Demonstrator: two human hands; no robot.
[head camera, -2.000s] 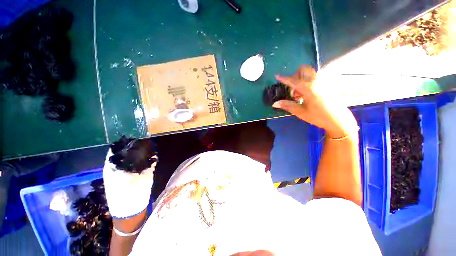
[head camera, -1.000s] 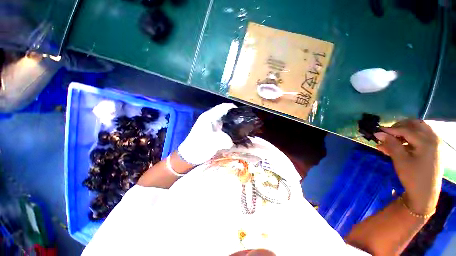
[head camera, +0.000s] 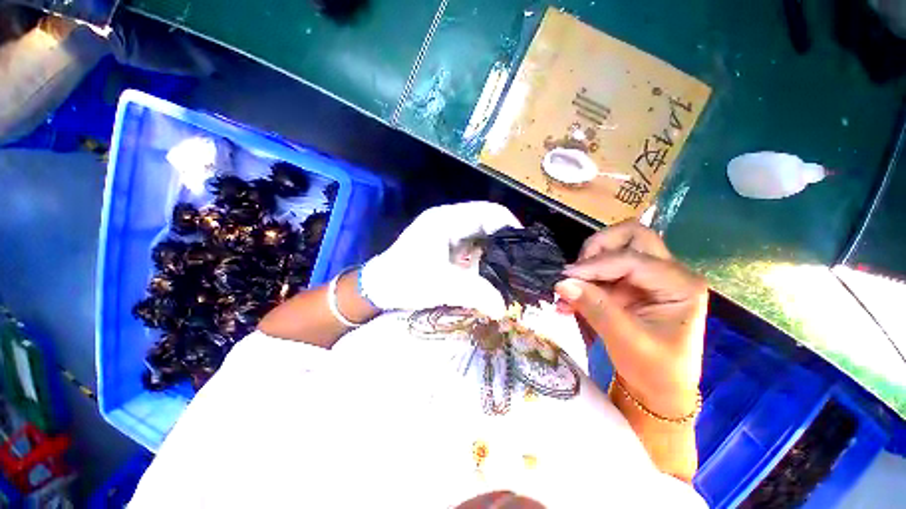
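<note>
My left hand (head camera: 437, 260), in a white glove, holds a dark ruffled cluster (head camera: 519, 263) in front of my chest. My bare right hand (head camera: 641, 298) has its thumb and index finger pinched at the right edge of the cluster. Whether a separate small dark piece is between those fingertips cannot be told, as dark hides it against the cluster. On the bench, a tan cardboard sheet (head camera: 636, 89) with handwriting bears a white spoon or small dish (head camera: 569, 166). A white squeeze bottle (head camera: 770, 175) lies on its side to the right of the cardboard.
A blue crate (head camera: 117, 249) at the left holds dark clusters and a white scrap. Another blue crate (head camera: 862, 447) at the lower right holds dark loose pieces. The green bench edge runs diagonally above my hands. Another person's leg (head camera: 45, 75) shows at the upper left.
My right hand has moved left from the bench edge, where it held a small dark piece, to the cluster. My left hand still holds the cluster, now slightly further right. The view has shifted.
</note>
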